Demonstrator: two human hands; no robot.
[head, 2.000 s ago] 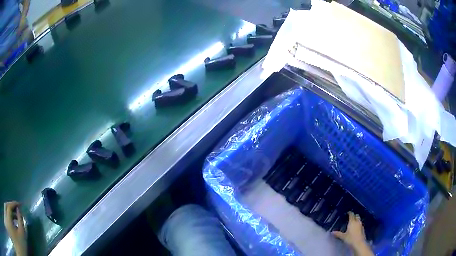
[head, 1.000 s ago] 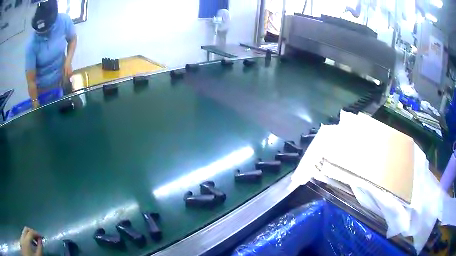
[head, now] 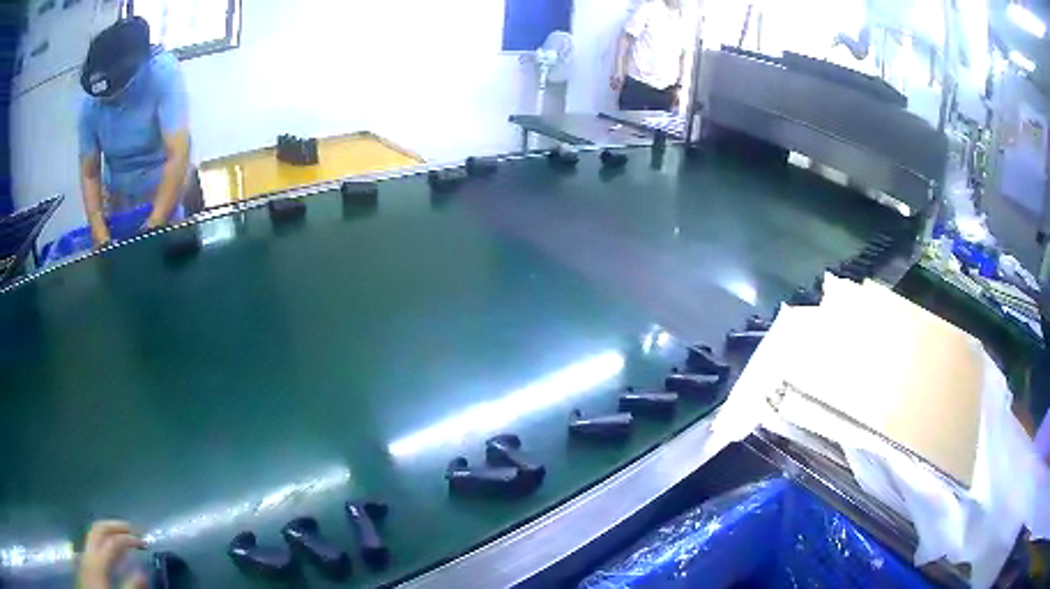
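Note:
My left hand is at the bottom left edge over the green conveyor belt, partly cut off and blurred, fingers bent. A black plastic part lies just right of it; I cannot tell whether the fingers hold anything. More black parts lie spaced along the near side of the belt, and two touch each other. My right hand is out of the picture. The blue crate with its shiny liner shows only its upper part at the bottom right; its contents are hidden.
A metal rail edges the belt. Cardboard sheets with white sheets are stacked beyond the crate. A person in blue works across the belt at a blue crate. Another person stands behind. A yellow table holds black parts.
The view has tilted up from the crate to the belt and room, then shifted slightly left. My right hand, earlier in the crate at the black parts, has left the picture. A person appears at the back.

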